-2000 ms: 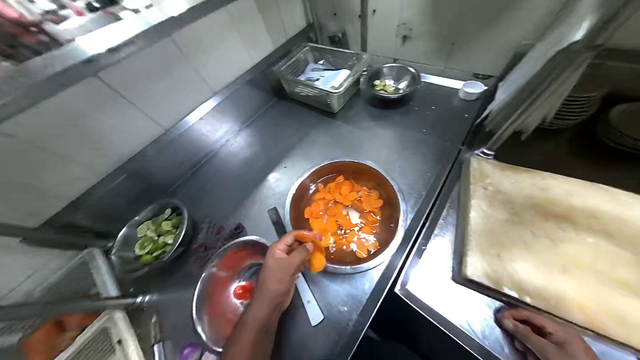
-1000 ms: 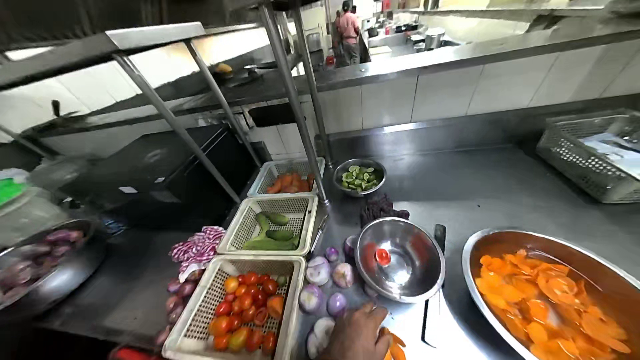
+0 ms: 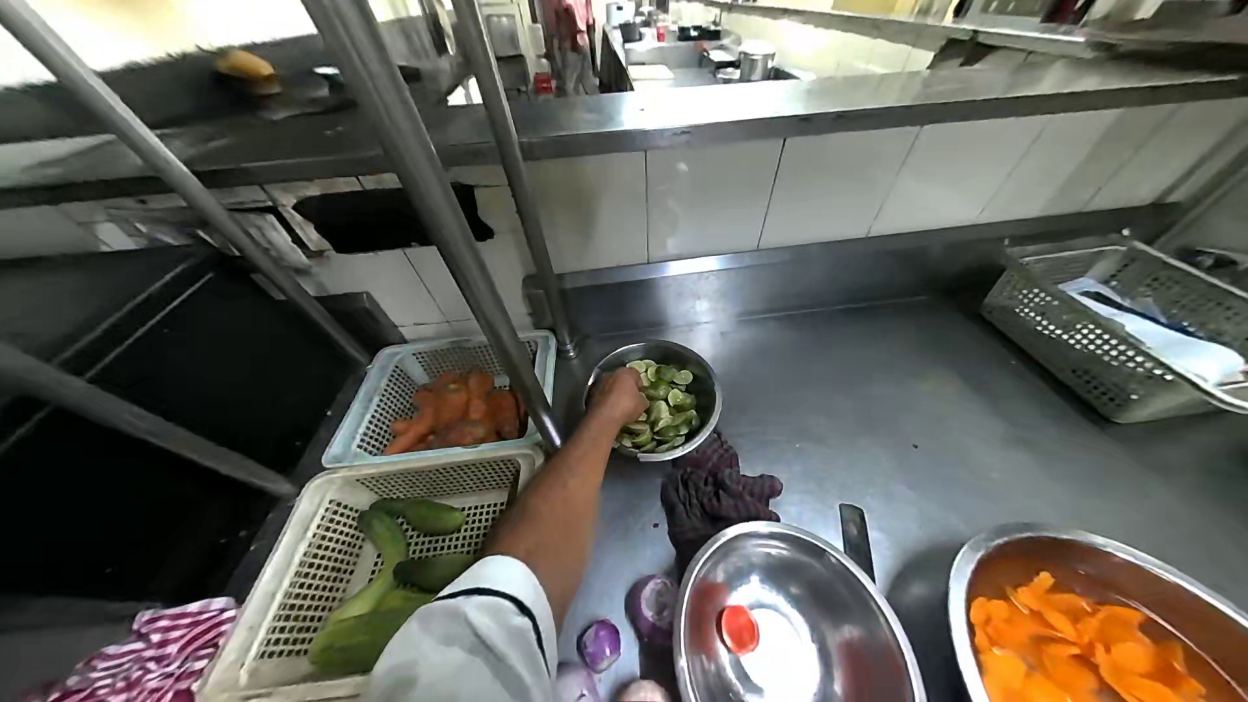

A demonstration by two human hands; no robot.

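My left hand reaches over the left rim of a small steel bowl, its fingers down against cut green limes. Fingertips are hidden, so whether they grip anything is unclear. My right hand is out of view. Below the lime bowl lies a crumpled dark checked cloth, then a larger steel bowl with one red slice in it. A knife's dark handle shows beside that bowl. At the lower right, orange carrot slices lie in liquid in a wide steel bowl.
Left of my forearm stand a basket of green cucumbers and a pale blue basket of carrots. Purple onions lie near my sleeve. Metal posts rise nearby. A perforated basket stands right.
My left hand has moved from beside the onions, where it had orange slices, to the lime bowl. My right hand, at the tray two seconds ago, is out of view. The view has swung left.
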